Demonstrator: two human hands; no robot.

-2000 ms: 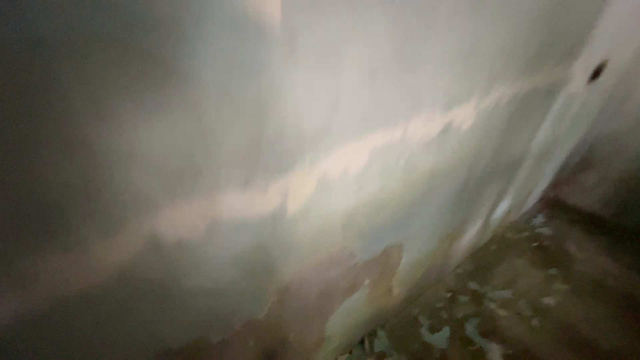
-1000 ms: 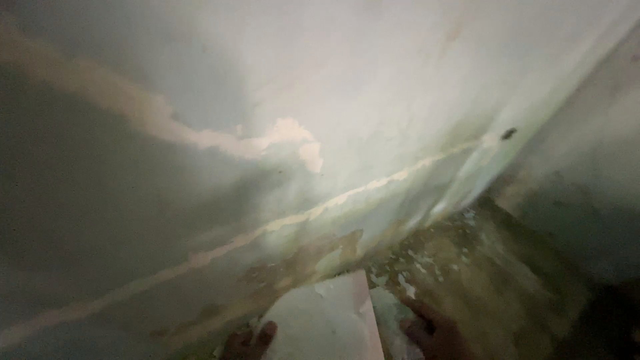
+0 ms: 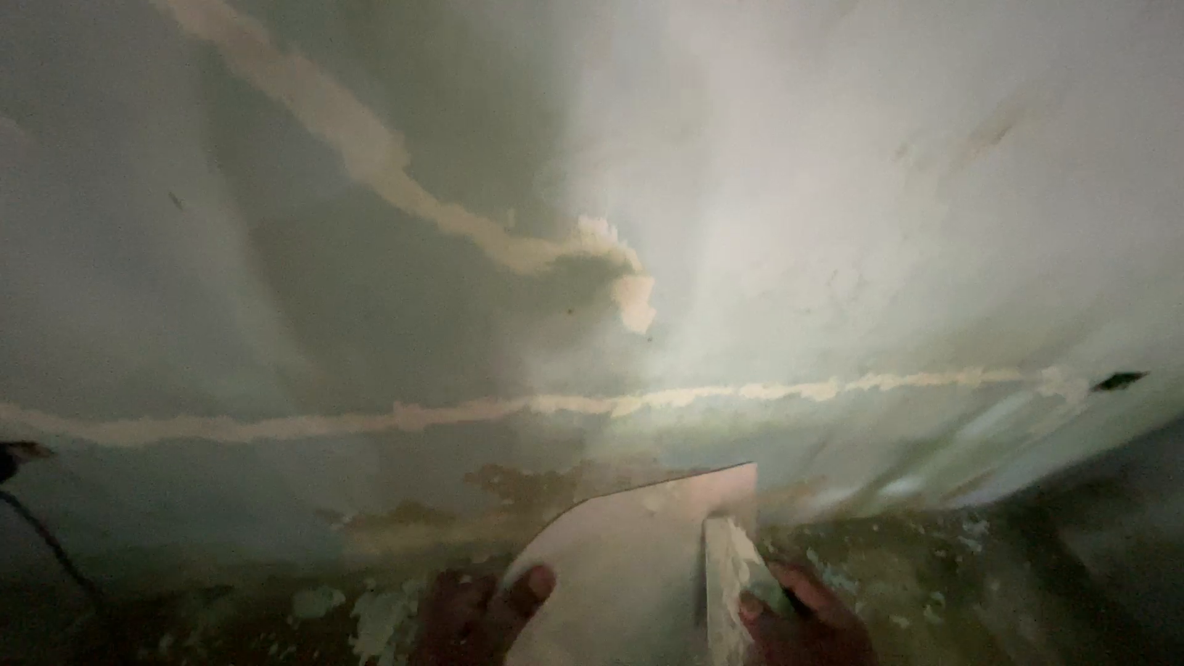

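My left hand (image 3: 481,610), low in the view, grips the left edge of a large pale board (image 3: 610,564) with a curved upper-left edge, its thumb lying on top. At the board's right side my right hand (image 3: 809,615) holds a putty knife or trowel (image 3: 731,587), whose pale face is smeared with filler. The tool stands on edge over the board; whether it touches the board is hard to tell. Beyond them rises a painted wall (image 3: 786,231) with a long horizontal strip of pale filler (image 3: 499,407) and a second, slanting strip (image 3: 361,148) ending in a hooked patch.
A dark opening (image 3: 1119,380) is in the wall at the right, near the corner. At the far left are a dark hole (image 3: 18,455) and a dark cable (image 3: 55,546). The floor (image 3: 897,573) bears pale splatters. Brown patches (image 3: 527,486) mark the lower wall.
The view has swung. The board and both hands, out of view two seconds ago, now show at the bottom, and the tool in my right hand has become plain to see.
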